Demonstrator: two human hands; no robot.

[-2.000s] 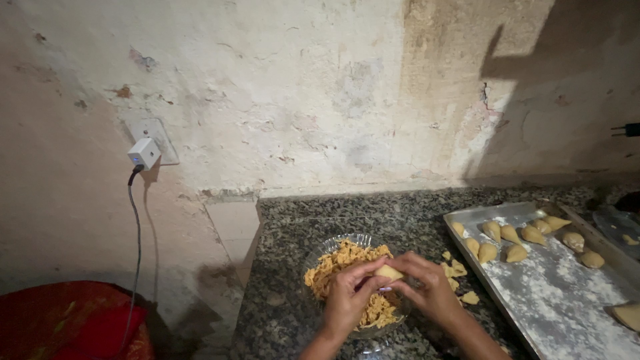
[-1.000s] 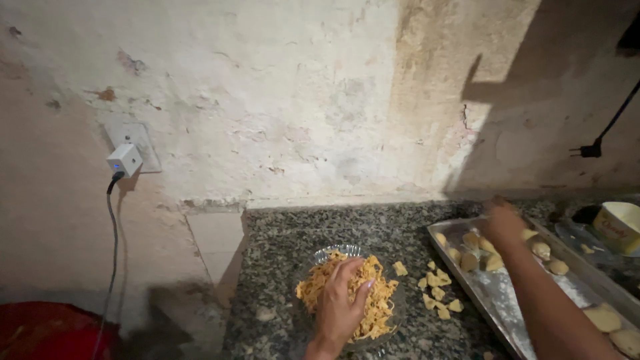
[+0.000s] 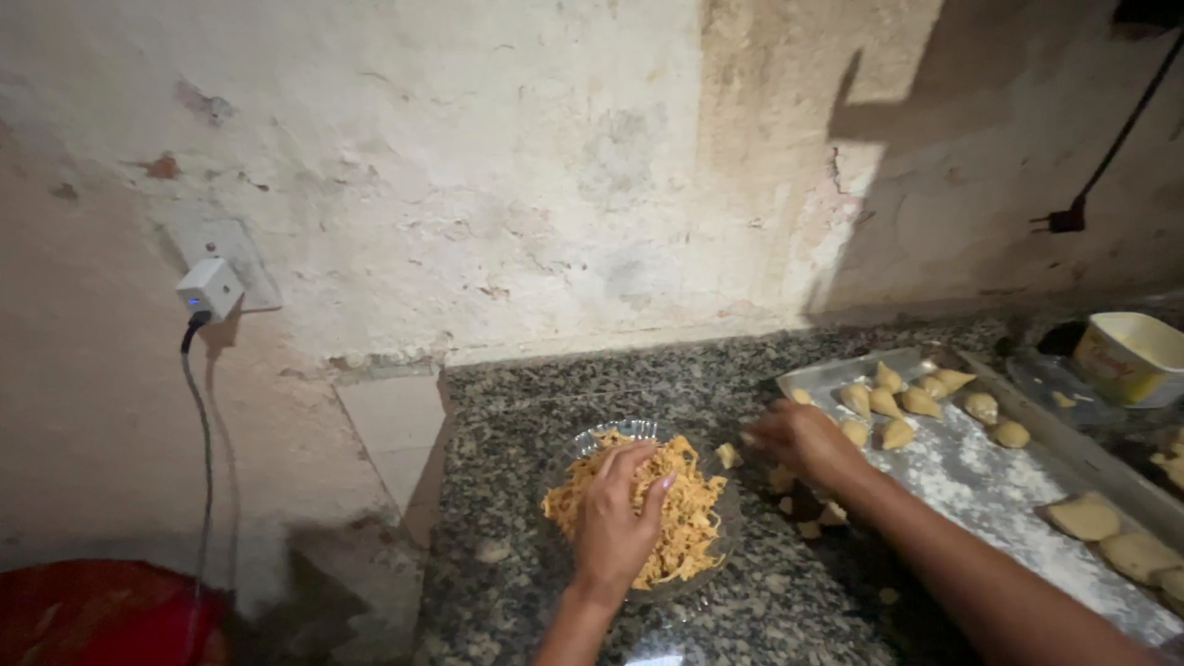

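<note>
My left hand (image 3: 622,513) rests with curved, parted fingers on shredded orange filling (image 3: 689,518), heaped in a clear glass bowl (image 3: 638,428). Whether its fingers grip any filling cannot be told. My right hand (image 3: 800,439) is over the granite counter at the near left edge of a metal tray (image 3: 1013,564), its fingertips blurred. Small scraps of dough (image 3: 729,455) lie between the bowl and the tray. On the floured tray, several teardrop-shaped dough pieces (image 3: 921,401) stand near the back, and flatter dough pieces (image 3: 1084,518) lie at the right.
A plastic tub (image 3: 1130,356) and a clear lid (image 3: 1059,384) are right of the tray. The worn wall (image 3: 555,231) borders the counter (image 3: 518,388) behind. A charger (image 3: 211,289) with a hanging cable is at left, above a red object (image 3: 102,615). A black plug (image 3: 1064,218) hangs at right.
Two seconds ago both hands held a dough piece together above the bowl. My right hand then reached over the tray and has since drawn back to its left edge. My left hand stays on the filling.
</note>
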